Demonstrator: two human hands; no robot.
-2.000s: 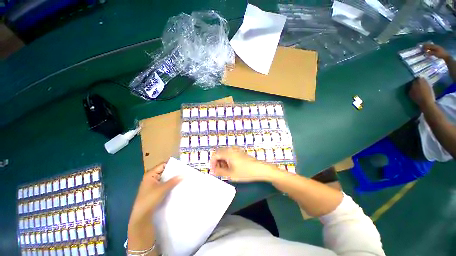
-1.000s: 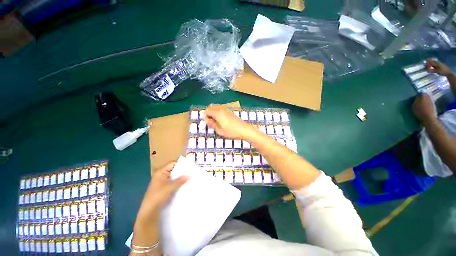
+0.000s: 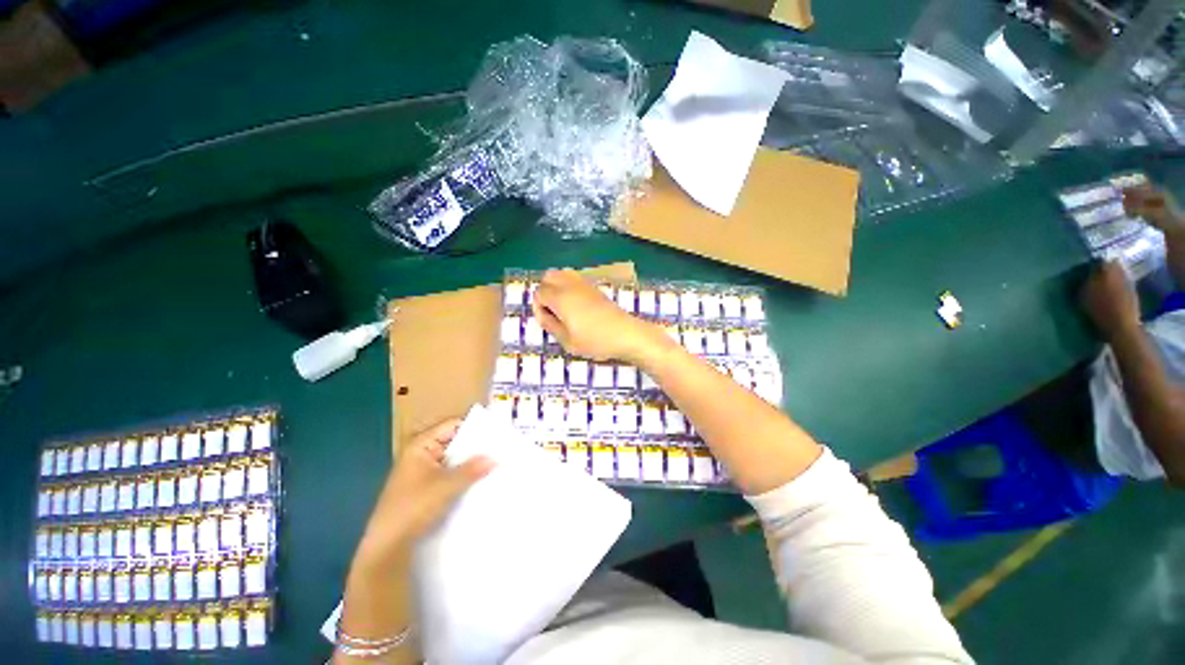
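Observation:
My left hand (image 3: 422,487) holds a white sheet (image 3: 526,539) by its upper left edge, below the central tray. The clear cell tray (image 3: 777,383) holds rows of small white cells with amber strips and lies partly over a brown cardboard sheet (image 3: 435,370). My right hand (image 3: 578,318) is over the tray's top left part, fingers bunched and pointing down at the top row. Its fingertips hide the cells there; I cannot tell whether they hold anything. My right forearm covers part of the middle rows.
Another full cell tray (image 3: 156,533) lies at left. A white bottle (image 3: 335,351) and black device (image 3: 293,279) lie left of the cardboard. Crumpled clear wrap (image 3: 559,124), a curled white sheet (image 3: 715,124) and cardboard (image 3: 780,214) lie behind. A loose cell (image 3: 950,309) and another person's hands (image 3: 1111,292) are at right.
My right hand has moved from the tray's lower rows up to its top left part and stays there since the second frame. My left hand still holds the sheet. The view has shifted slightly.

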